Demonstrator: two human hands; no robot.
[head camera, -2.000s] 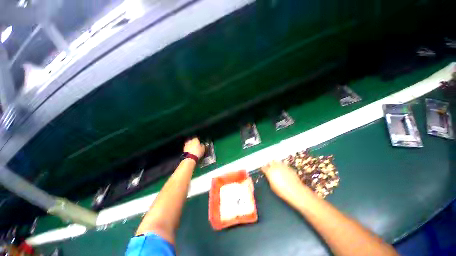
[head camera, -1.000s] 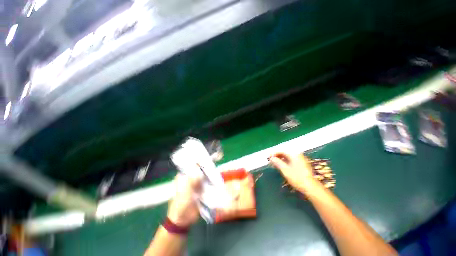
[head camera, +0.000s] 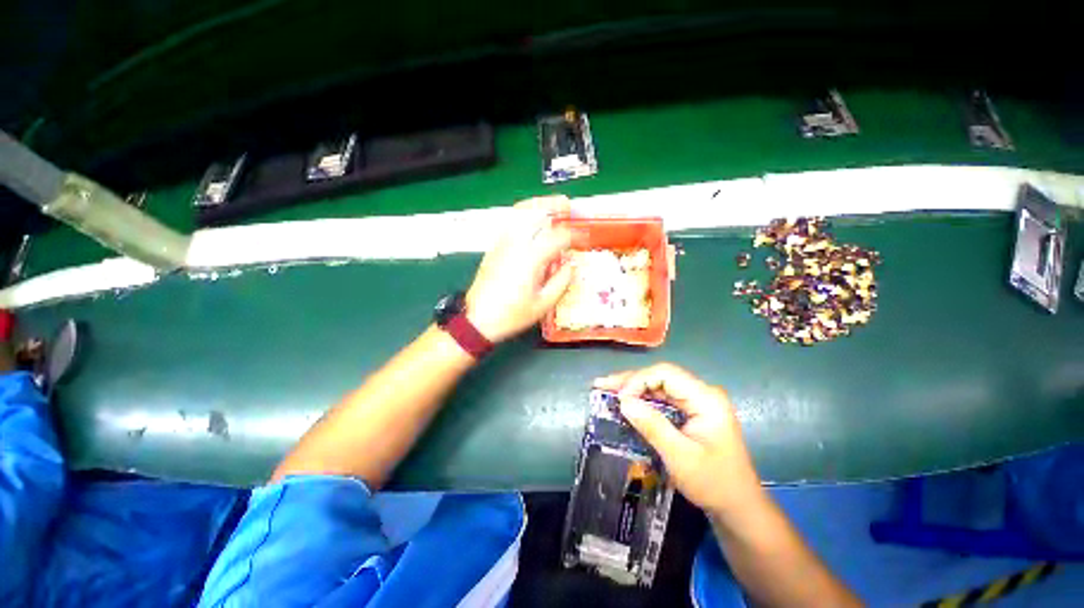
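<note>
An opened phone unit (head camera: 618, 493) with a silver edge and black middle hangs over the bench's front edge, its top end on the bench. My right hand (head camera: 684, 422) has its thumb and fingers on the phone's top end; any small part there is hidden. My left hand (head camera: 523, 271) is at the left side of the orange bin (head camera: 662, 285), its fingers over the rim; whether it pinches a piece cannot be told. Small pale parts (head camera: 606, 291) lie in the bin. A heap of small gold, dark and white parts (head camera: 820, 283) lies right of it.
A white rail (head camera: 380, 235) separates the bench from the green belt. Phone units (head camera: 567, 147) and a long black tray (head camera: 416, 154) lie on the belt. Another phone unit (head camera: 1039, 249) lies at the bench's right. A blue sleeve of another person (head camera: 26, 439) is at the left edge.
The view has tilted down. The phone unit has come from the rail area to the front edge. My left hand has moved to the bin, and my right hand from the heap to the phone.
</note>
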